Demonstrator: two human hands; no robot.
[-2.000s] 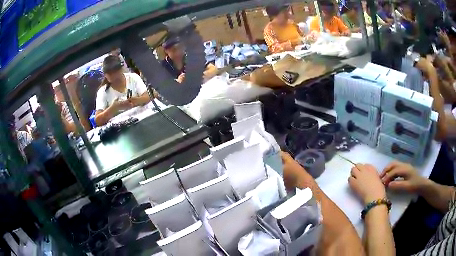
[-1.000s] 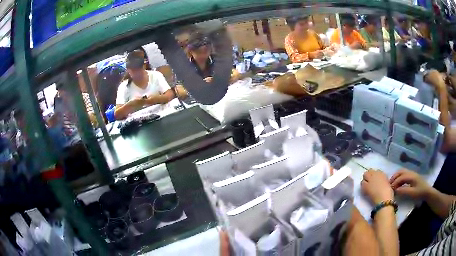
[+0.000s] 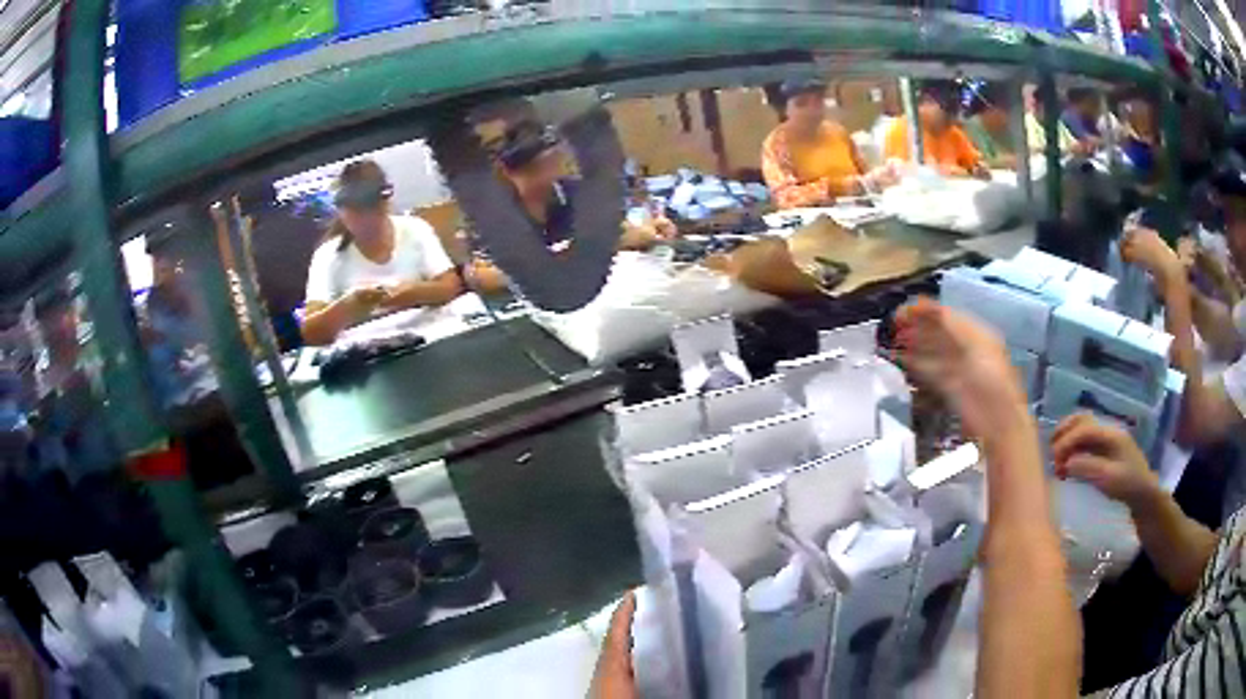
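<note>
A tight group of open white cartons [image 3: 786,533] stands upright in front of me, flaps up, with dark product pictures on the near faces. White wrapped contents show in several. A few fingers of my left hand [image 3: 618,658] lie along the group's left side; the rest is cut off by the bottom edge, so its grip cannot be told. My right hand [image 3: 950,348] is raised above the group's back right corner, blurred, with fingers apart and nothing visible in it. My right forearm passes along the group's right side.
Closed pale blue cartons [image 3: 1100,341] are stacked at right, near a neighbour's hand [image 3: 1104,458]. Black round parts [image 3: 383,580] stand on a white sheet at left. A dark conveyor [image 3: 410,396] with green framing [image 3: 478,89] lies beyond; people sit across it.
The open cartons have moved right from their position a second ago. My right hand has left their right side and risen. Two seconds ago my right arm reached behind them.
</note>
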